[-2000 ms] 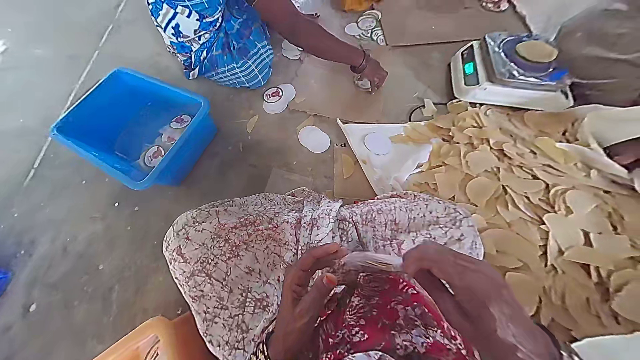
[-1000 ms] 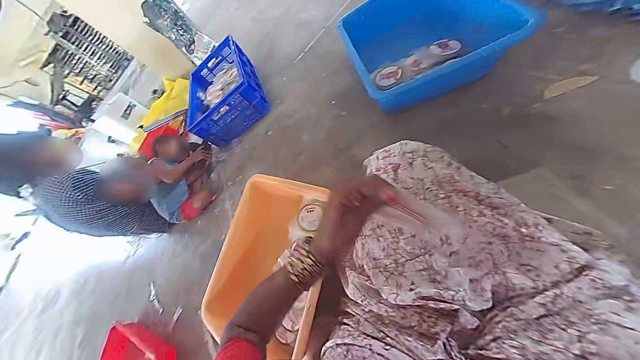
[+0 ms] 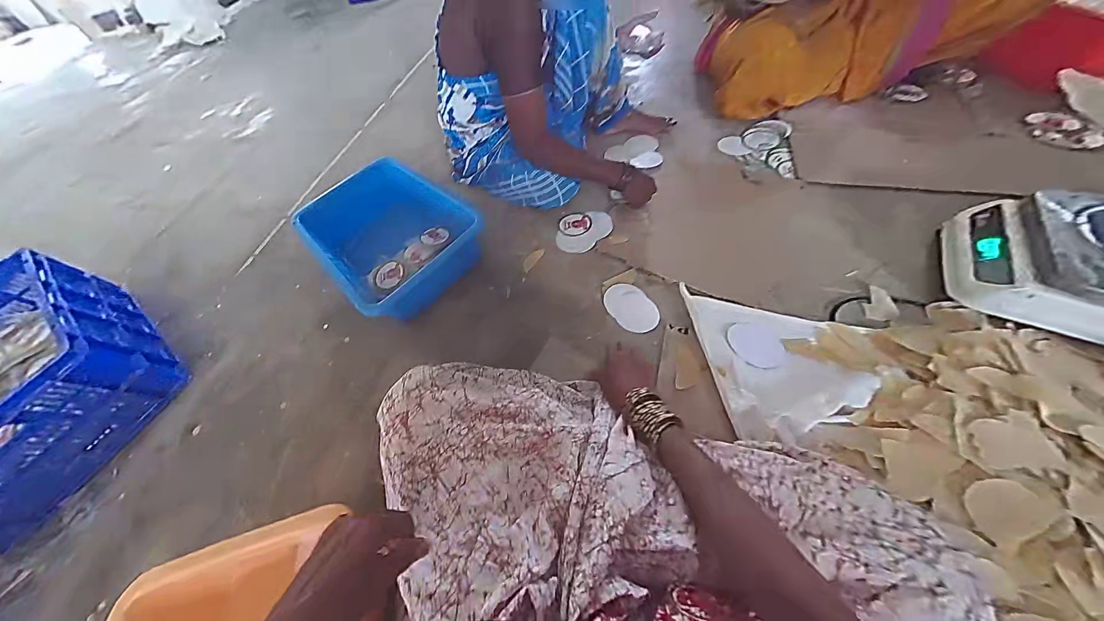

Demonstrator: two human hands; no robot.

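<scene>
My right hand (image 3: 625,375), blurred and with bangles at the wrist, reaches past my knee to the floor, just short of white round discs (image 3: 631,308). Whether its fingers hold anything is unclear. My left hand (image 3: 388,548) is low beside the orange tub (image 3: 233,565), between it and my patterned cloth (image 3: 492,448); its fingers are mostly hidden. Thin, pale yellow rounds and pieces (image 3: 1005,440) lie heaped at the right. Beside the heap, one white disc (image 3: 756,345) rests on a white sheet (image 3: 733,315).
A blue tub (image 3: 392,306) holds several packets with round labels. Left of it stands a blue crate (image 3: 112,371). A digital scale (image 3: 1026,267) stands behind the heap. Across the floor a co-worker's hand (image 3: 638,187) is near more discs; another person in orange cloth (image 3: 793,69) sits behind.
Two seconds ago both my hands held a clear packet over my lap; now they are apart and no packet shows in them. My right hand has moved forward to the floor. The view swung left and back.
</scene>
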